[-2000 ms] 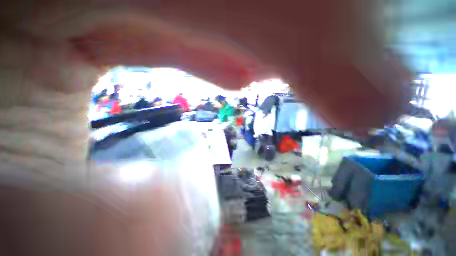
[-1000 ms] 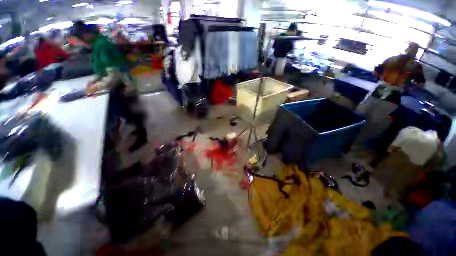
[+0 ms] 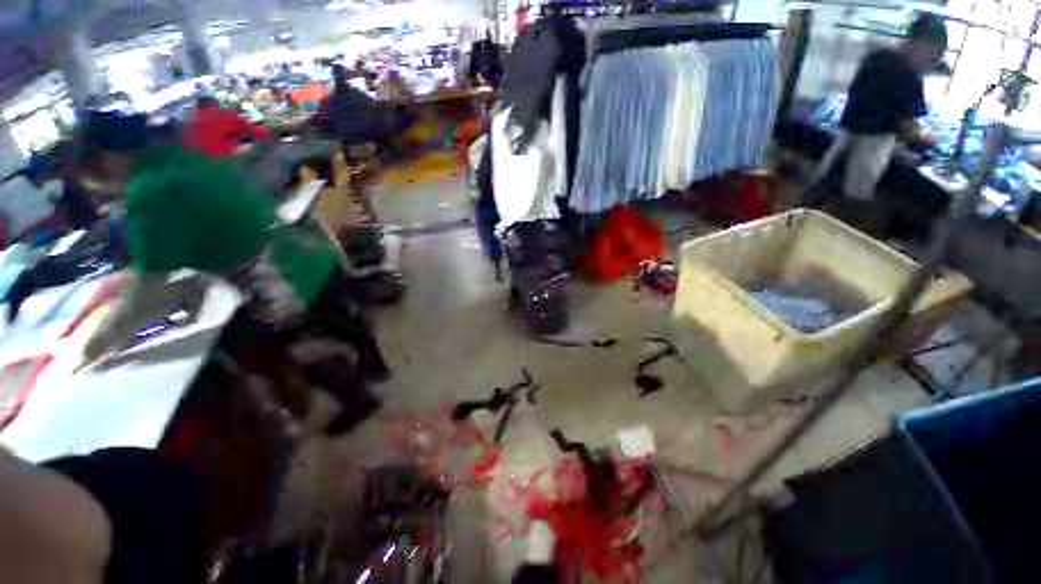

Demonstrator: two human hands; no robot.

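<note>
A blurred bare part of my left hand or arm (image 3: 46, 522) shows at the lower left edge, cut off, beside a dark sleeve or cloth. Its fingers cannot be made out. My right hand is not in view. Ahead, light blue garments (image 3: 628, 120) hang in a tight row on a rail, with several off-white garments (image 3: 685, 114) among them. Dark and white clothing (image 3: 529, 171) hangs at the rail's left end.
A cream bin (image 3: 731, 325) holding grey-blue cloth stands right of centre. A blue bin (image 3: 970, 416) and a slanting pole (image 3: 850, 394) are nearer. Red scraps (image 3: 582, 519) and dark strips litter the floor. A person in green (image 3: 194, 211) is at the white table (image 3: 109, 411); another stands back right.
The large blurred hand shapes of two seconds ago are gone from before the camera. The view has moved closer to the hanging garments and cream bin. The yellow cloth heap has left view.
</note>
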